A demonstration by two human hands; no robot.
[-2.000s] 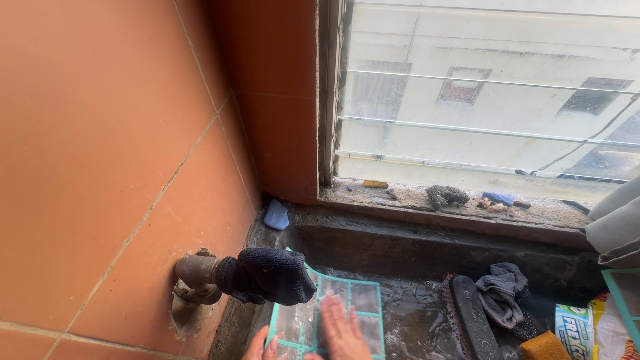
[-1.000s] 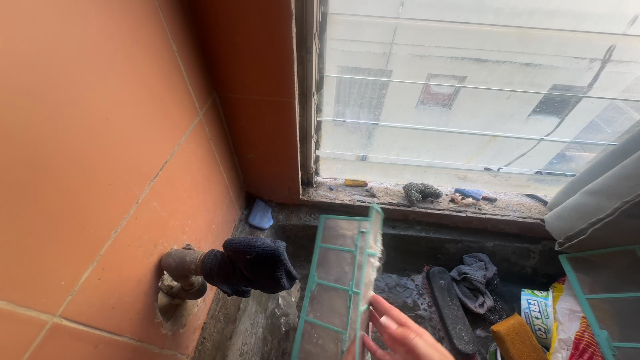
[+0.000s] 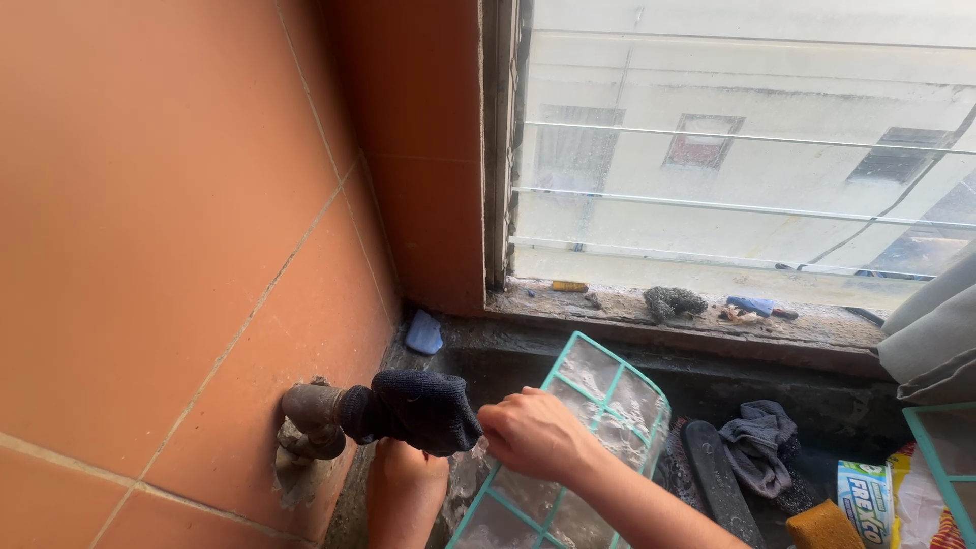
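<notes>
A mesh filter panel with a turquoise plastic frame [image 3: 602, 404] stands tilted in the dark basin, with whitish suds on its mesh. My right hand [image 3: 537, 436] is at its left edge, fingers curled; whether it grips the frame is hard to tell. My left hand [image 3: 408, 465] is below the dark cloth [image 3: 427, 412] wrapped over the end of the wall pipe [image 3: 314, 404]; its fingers are hidden behind the cloth.
A scrubbing brush [image 3: 717, 480], a grey cloth [image 3: 759, 450], an orange sponge [image 3: 823, 526] and a printed tub [image 3: 865, 496] lie at right, beside a second framed panel [image 3: 945, 442]. Blue soap [image 3: 424, 333] sits in the corner; a scouring pad [image 3: 675, 303] rests on the sill.
The filter panel has gone from upright and nearly edge-on to a slant with its mesh face showing. My right hand has moved to its left edge, and my left hand has come into view under the cloth.
</notes>
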